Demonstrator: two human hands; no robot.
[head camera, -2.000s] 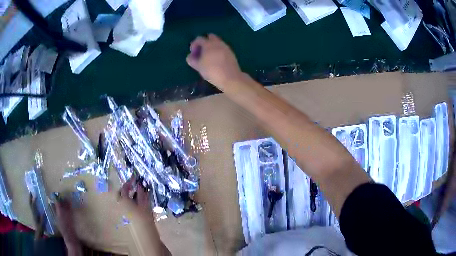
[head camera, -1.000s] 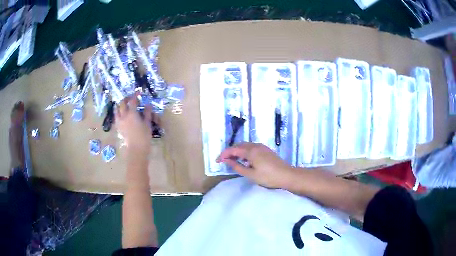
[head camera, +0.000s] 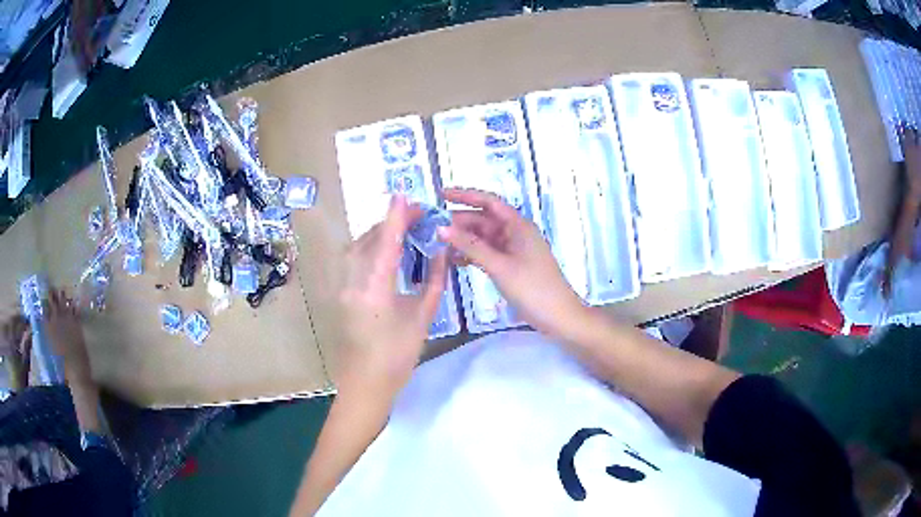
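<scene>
My left hand and my right hand meet in front of me with a small blue-grey bagged accessory between their fingers. Under the hands lies the leftmost white tray, partly hidden; dark and shiny contents show in it. The second tray beside it also holds something round at its far end. Several more trays stand in a row to the right, some with a round item in the end recess.
A heap of bagged rods and black cables lies at left on the cardboard, with two small packets nearer. Other people's hands show at left and the right edge. A red bin sits below the bench.
My left hand has moved from the heap to the leftmost tray and meets my right hand, with the small accessory now between them. The camera view has shifted.
</scene>
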